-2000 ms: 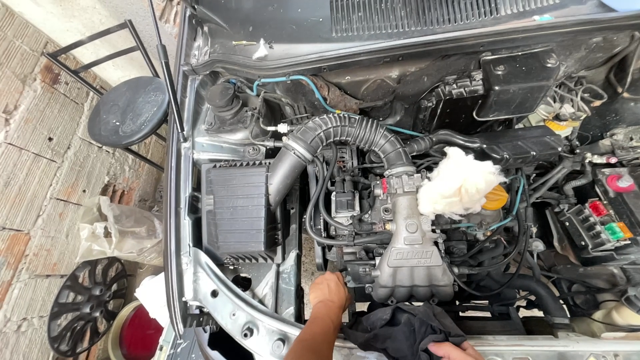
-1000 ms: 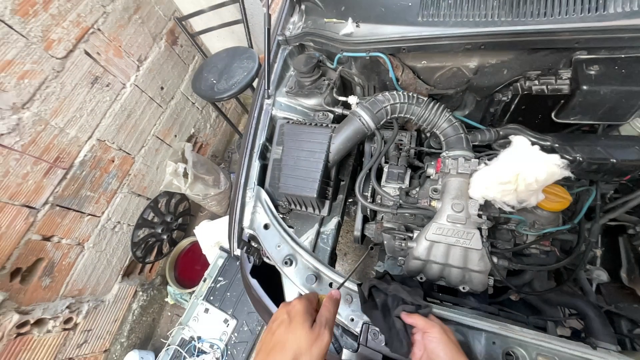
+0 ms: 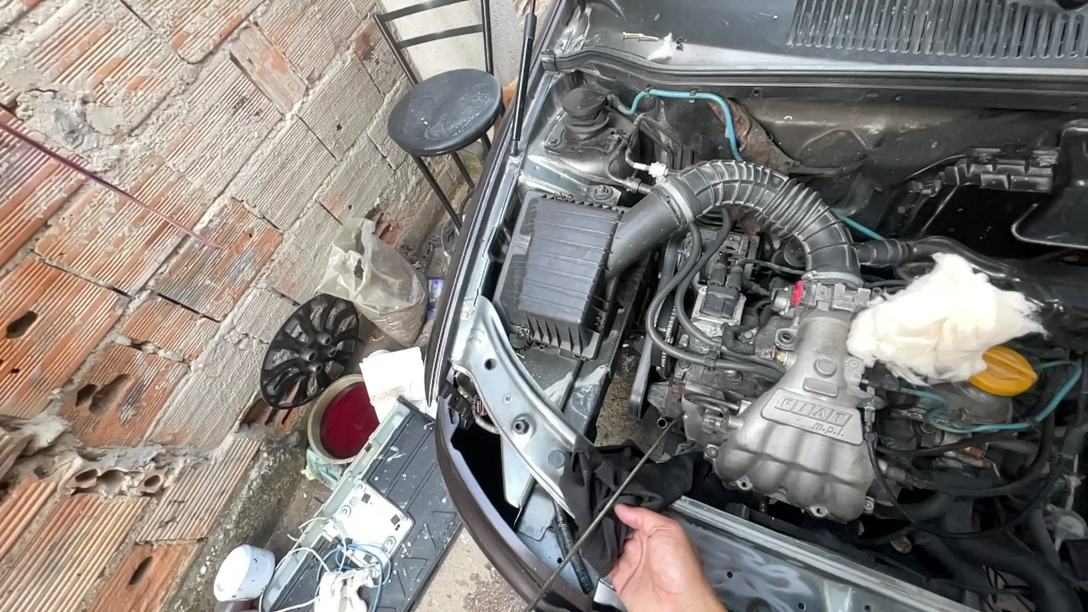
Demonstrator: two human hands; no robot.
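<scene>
My right hand (image 3: pixel 663 561) is at the bottom centre, its fingers closed on a bunched black cloth (image 3: pixel 633 489) that lies over the front edge of the engine bay. A long thin metal rod, apparently an oil dipstick (image 3: pixel 608 508), slants across the cloth from beside the engine down to the bottom edge of the view. Its lower end is cut off, and my left hand is out of view. Just right of the rod's upper tip is the silver intake manifold (image 3: pixel 799 433). A wad of white fibre (image 3: pixel 943 319) sits on the engine beside the yellow cap (image 3: pixel 1003 371).
The black air filter box (image 3: pixel 565 263) and ribbed intake hose (image 3: pixel 748 191) lie beyond the cloth. Left of the fender are a stool (image 3: pixel 446 110), a plastic bag (image 3: pixel 374 280), a wheel cover (image 3: pixel 310 350), a red-bottomed container (image 3: pixel 347 421) and a panel with wires (image 3: pixel 365 518), beside a brick wall.
My left hand, earlier down beside the engine and then holding the rod over the front edge, has gone out of view. The rod now lies across the cloth. The view has swung left.
</scene>
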